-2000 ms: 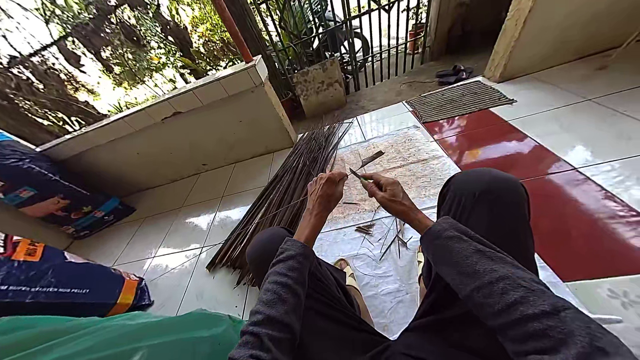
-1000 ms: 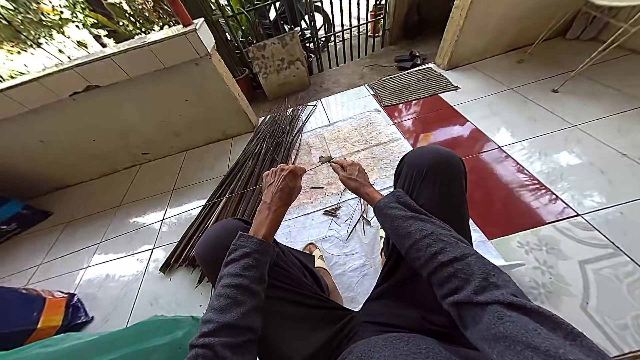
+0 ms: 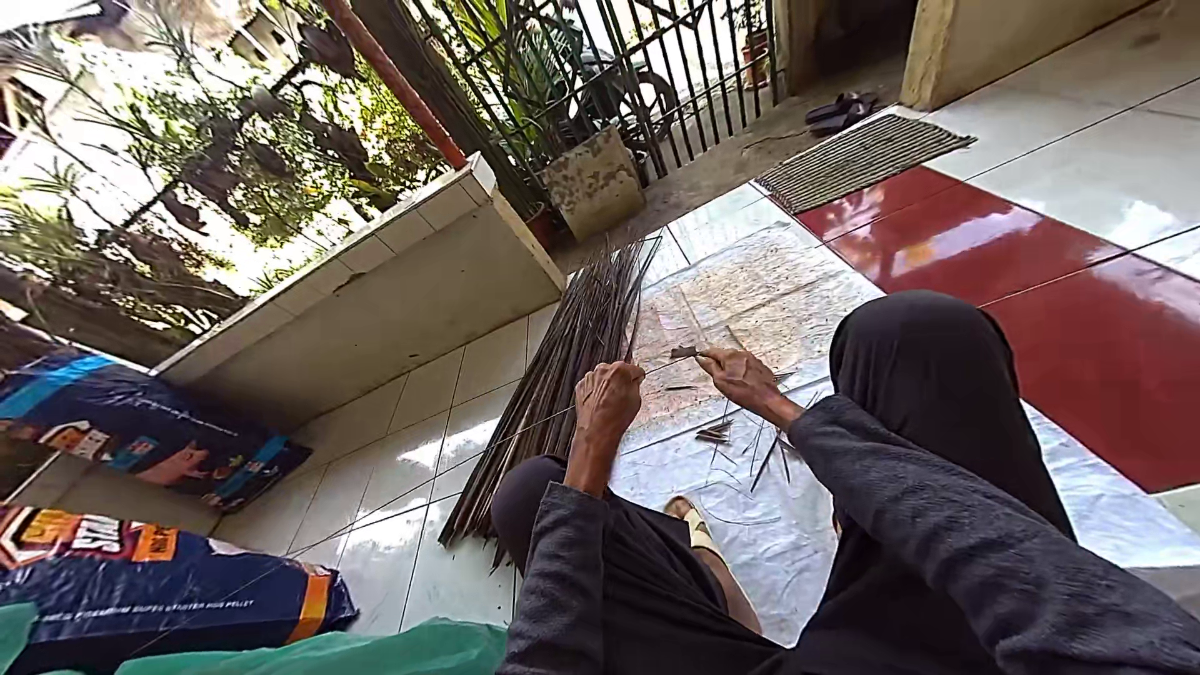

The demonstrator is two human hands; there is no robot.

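My left hand (image 3: 607, 398) is closed on a long thin strip (image 3: 525, 429), which runs from between the hands down to the lower left. My right hand (image 3: 745, 377) grips a small dark blade-like tool (image 3: 684, 352) at the strip's right end; its handle is hidden in the fingers. Under and left of my left hand lies a bundle of long dark sticks, perhaps leaf midribs (image 3: 562, 375). Short cut pieces (image 3: 714, 431) and thin dark slivers (image 3: 771, 457) lie on a white plastic sheet (image 3: 750, 534) below my right hand.
Two printed feed sacks (image 3: 141, 422) lie at the left, with green plastic (image 3: 412, 650) at the lower edge. A low wall (image 3: 375, 328) stands beyond the bundle. Further off are a metal gate (image 3: 694, 84), a concrete block (image 3: 593, 185), a striped mat (image 3: 862, 159) and slippers (image 3: 841, 111).
My hands were close together two seconds ago and are now further apart along the strip. The dark tool's angle has changed. The view has shifted and turned between frames.
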